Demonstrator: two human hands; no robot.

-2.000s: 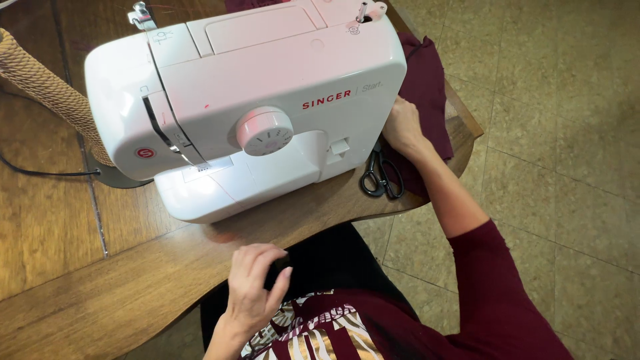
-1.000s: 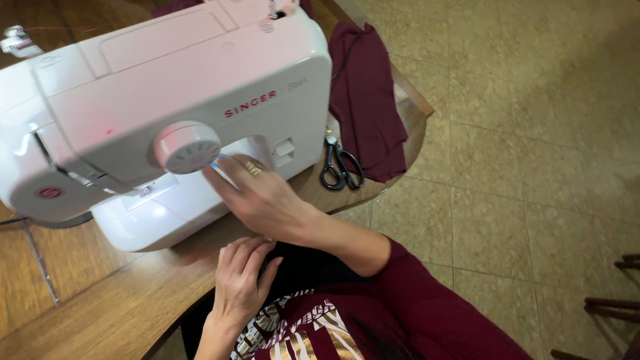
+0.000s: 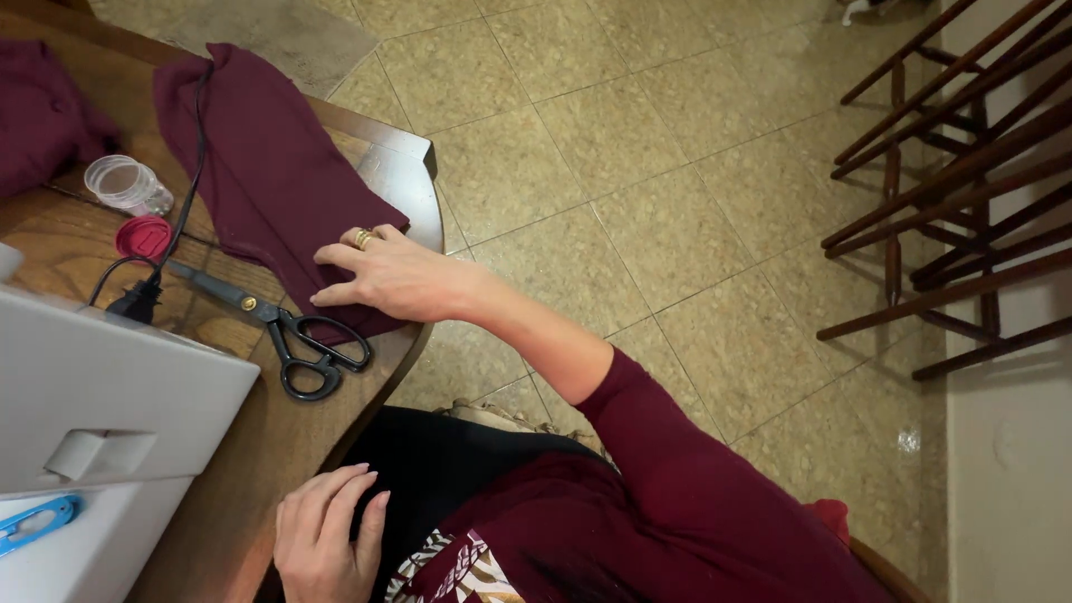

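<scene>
My right hand (image 3: 394,272), with gold-coloured rings, rests its spread fingers on the near end of a folded maroon fabric piece (image 3: 268,159) at the table's right edge. Just left of that hand lie black-handled fabric shears (image 3: 268,314), their blades pointing up and left. My left hand (image 3: 327,532) is by my lap near the table edge, fingers slightly curled and apart, with nothing seen in it. The white sewing machine (image 3: 100,385) shows only its right end at the left. On its base lies a blue plastic tool (image 3: 42,519), partly cut off by the frame.
A clear plastic jar (image 3: 126,184) with small items inside stands beside a red lid (image 3: 144,238). A black cord (image 3: 198,151) with a plug runs over the fabric. More maroon cloth (image 3: 50,117) lies at the upper left. Wooden chair legs (image 3: 896,218) show at the right.
The view has swung right. My right hand has moved from the sewing machine to the folded maroon fabric. The blue tool now lies on the machine's base.
</scene>
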